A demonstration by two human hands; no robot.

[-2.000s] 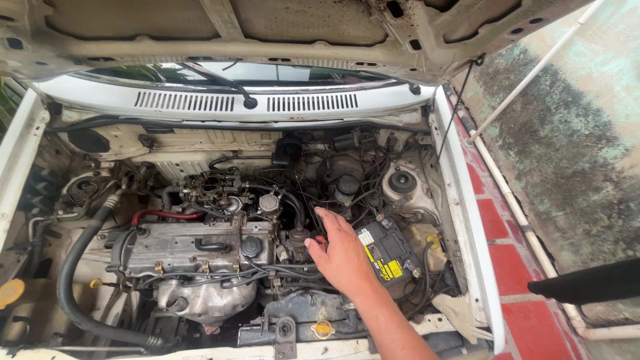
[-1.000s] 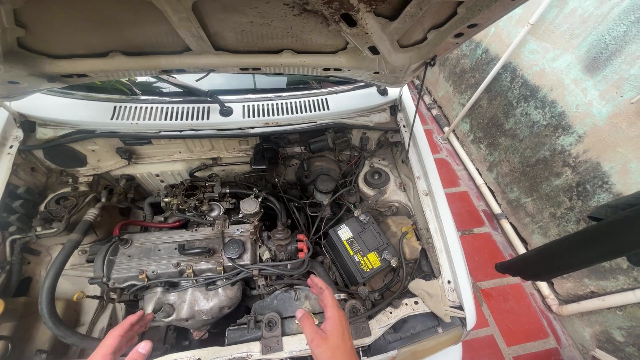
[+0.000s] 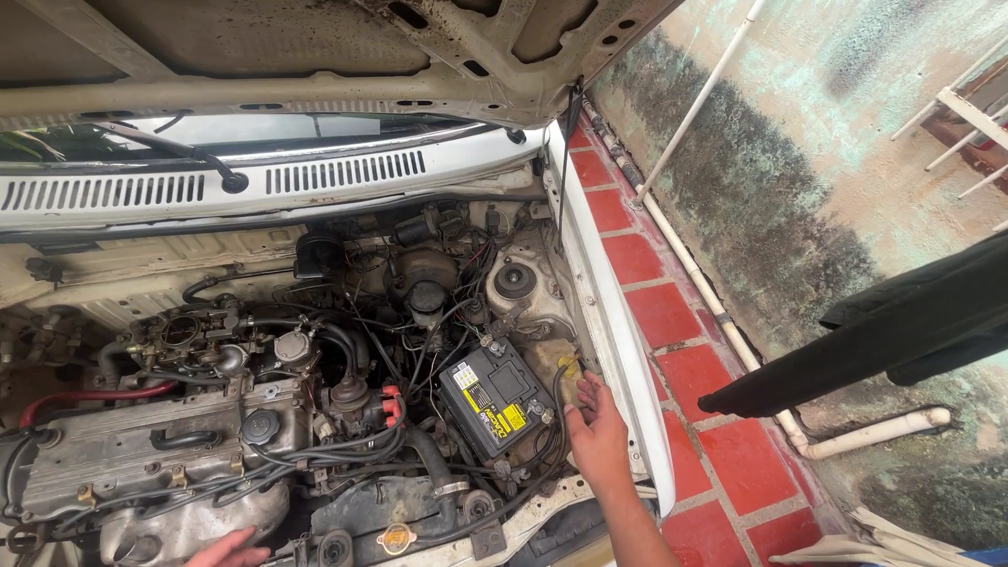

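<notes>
My right hand [image 3: 598, 429] reaches over the inner fender edge of a white car's engine bay. Its fingertips are beside a black cable and a yellow fitting [image 3: 568, 365], right of the black car battery [image 3: 496, 398]; whether they touch is hard to tell. My left hand [image 3: 228, 551], partly cut off by the bottom edge, is near the metal exhaust heat shield [image 3: 193, 516] and appears to hold nothing. Between them lie the radiator cap [image 3: 396, 538] and a radiator hose [image 3: 431, 457]. The engine's valve cover [image 3: 157, 441], oil filler cap [image 3: 261, 426] and spark plug wires are at left.
The raised hood [image 3: 315, 94] spans the top, with a thin prop rod at its right. Right of the white fender [image 3: 630, 378] are red floor tiles [image 3: 661, 315], a white pipe [image 3: 693, 276] and a stained wall. A black fabric-like object [image 3: 866, 339] juts in from the right.
My right hand has moved from the front of the engine bay to the right side of the battery. My left hand remains low in view. The view has shifted to the right.
</notes>
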